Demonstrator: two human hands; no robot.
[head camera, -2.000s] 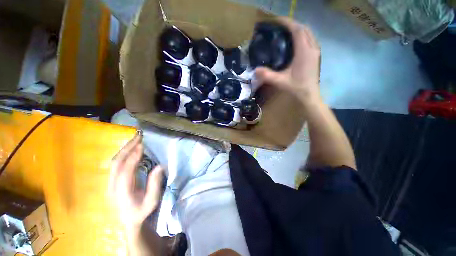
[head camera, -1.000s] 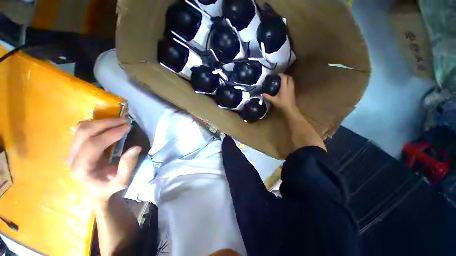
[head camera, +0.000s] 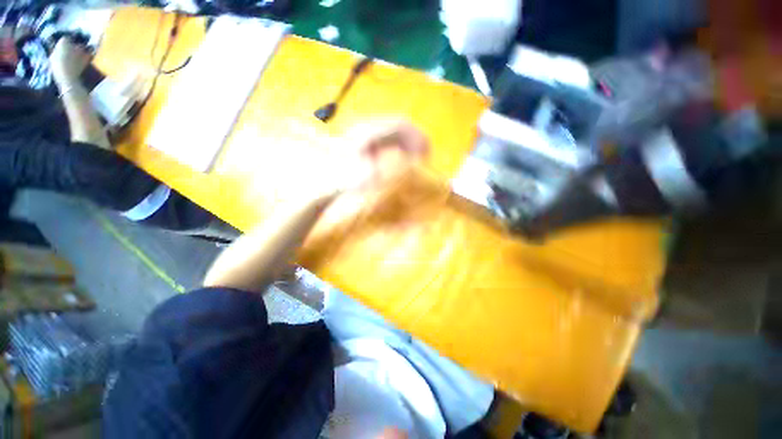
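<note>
My left hand (head camera: 386, 154) is blurred over the shiny orange bench (head camera: 549, 317), near its middle. Its forearm comes up from a dark sleeve at the lower left. Glare and blur hide the fingers, and I cannot tell whether it holds anything. A brownish blurred patch lies just below the hand. My right hand is not in view. A black cable with a dark connector (head camera: 326, 111) lies on the bench beyond my hand. The carton of cameras is not in view.
A white sheet (head camera: 219, 90) lies on the bench at left. Another person's hand (head camera: 70, 64) and dark sleeve are at far left. A blurred grey-white metal device (head camera: 523, 159) stands behind the bench at right. A green mat (head camera: 394, 34) is at the back.
The view has swung from the open carton to the bench. The carton and my right hand have left the picture. My left hand now reaches farther over the bench.
</note>
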